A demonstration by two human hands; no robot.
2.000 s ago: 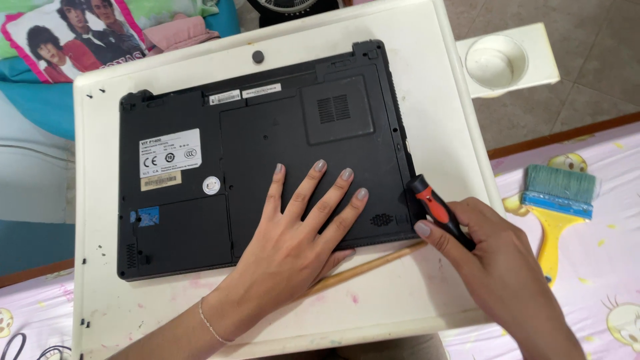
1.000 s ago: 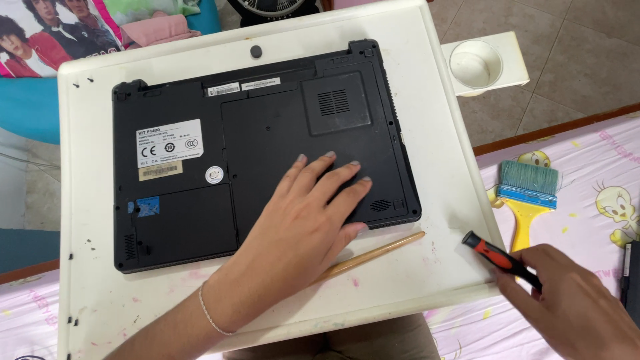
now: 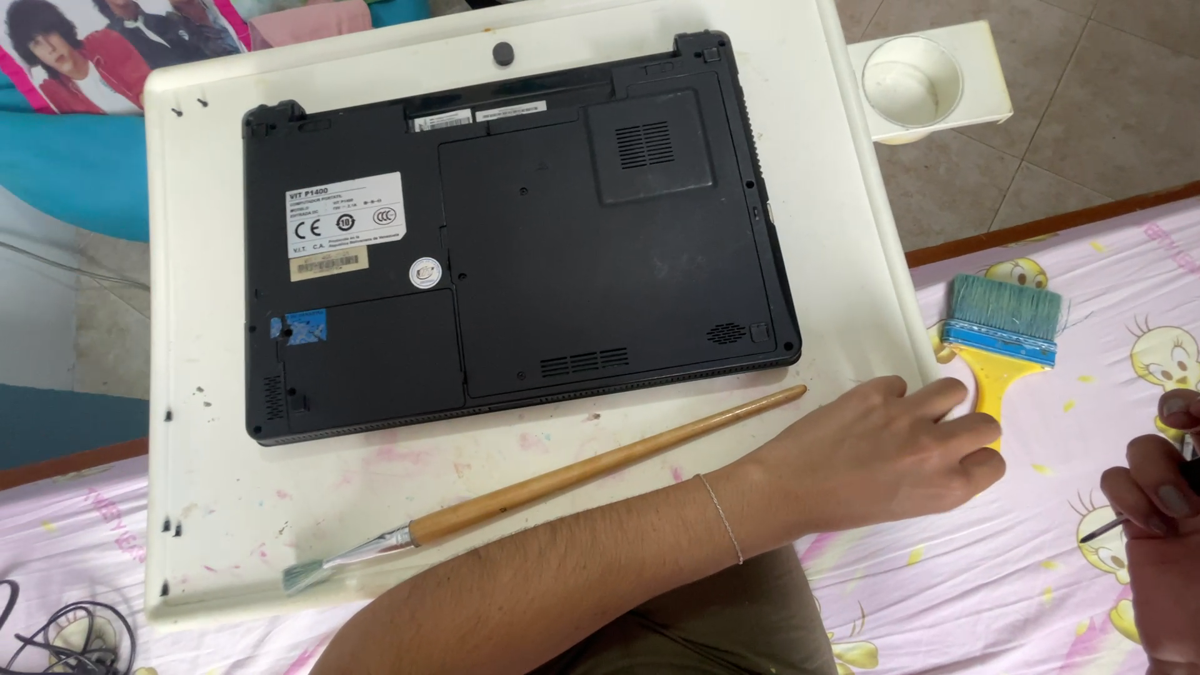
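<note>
A black laptop [image 3: 600, 244] lies underside up on a white plastic table [image 3: 206, 487]. My left hand [image 3: 881, 450] reaches over the table's right edge, fingers curled beside the yellow handle of a wide paintbrush [image 3: 1003, 337]; whether it touches the handle cannot be told. At the right border my right hand [image 3: 1158, 525] is partly cut off, its fingers around a screwdriver [image 3: 1103, 530] whose thin metal tip points left. Between the laptop and my left forearm rests a long wooden-handled brush [image 3: 600, 473].
Several small screws [image 3: 176, 111] lie along the table's left side. A small dark round object [image 3: 503, 53] sits behind the laptop. A cup holder [image 3: 912, 82] juts out at the upper right. Patterned cloth [image 3: 1041, 544] spreads at the right, and black cables [image 3: 70, 637] lie at the lower left.
My left hand has left the laptop and moved right to beside the wide paintbrush. My right hand has moved farther right, away from the laptop, with the screwdriver.
</note>
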